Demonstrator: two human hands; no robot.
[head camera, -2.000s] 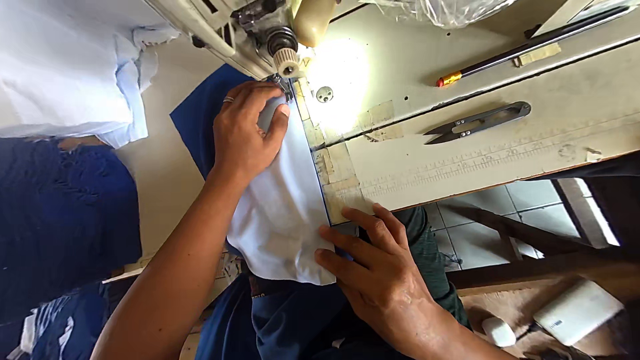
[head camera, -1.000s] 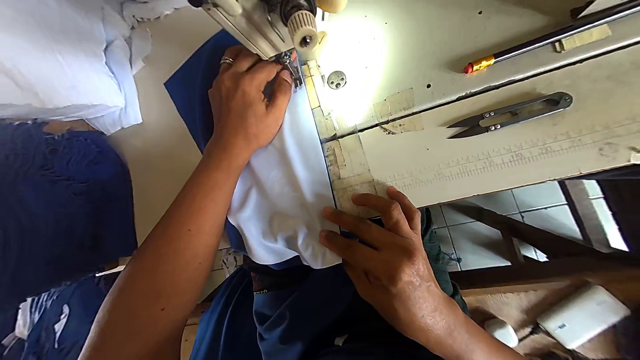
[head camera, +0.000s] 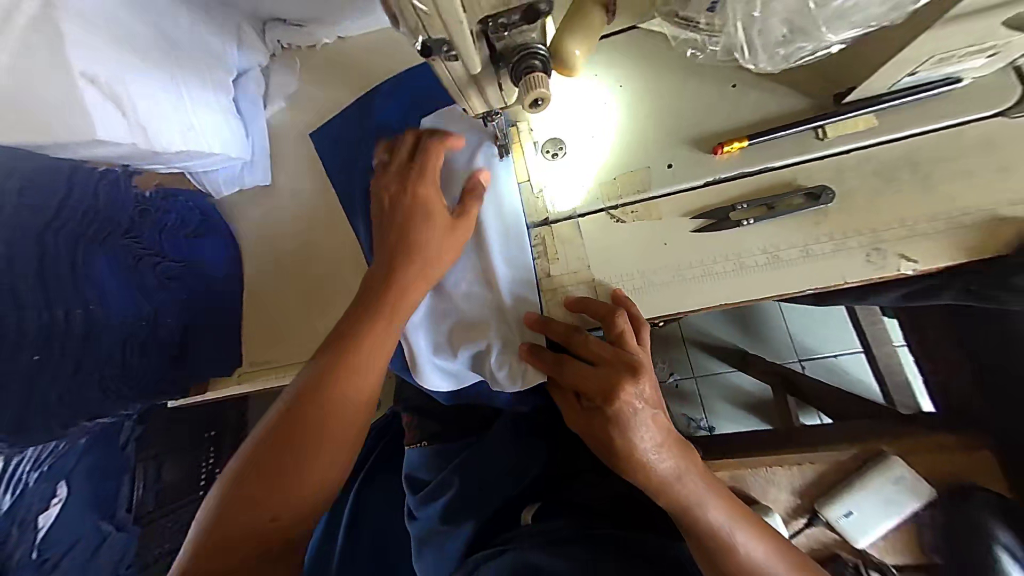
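A white fabric piece (head camera: 496, 264) lies over a dark blue fabric piece (head camera: 344, 144), their right edges running along each other up to the presser foot (head camera: 498, 134) of a sewing machine (head camera: 464, 48). My left hand (head camera: 420, 200) is over the upper left part of the two layers, fingers bent and thumb apart, gripping nothing that I can see. Lower down, my right hand (head camera: 604, 368) has its fingertips on the white fabric's right edge near the table's front edge. Whether fabric is pinched under those fingers is hidden.
Thread snips (head camera: 764, 210) and a pencil (head camera: 840, 116) lie on the right of the machine table (head camera: 680, 272), which has a printed ruler scale. A clear plastic bag is at the top. Stacked blue fabric (head camera: 112, 288) and white fabric (head camera: 152, 88) are at the left.
My left hand has come away from the spot beside the presser foot, its fingers now more spread. My right hand stays at the lower edge of the fabric.
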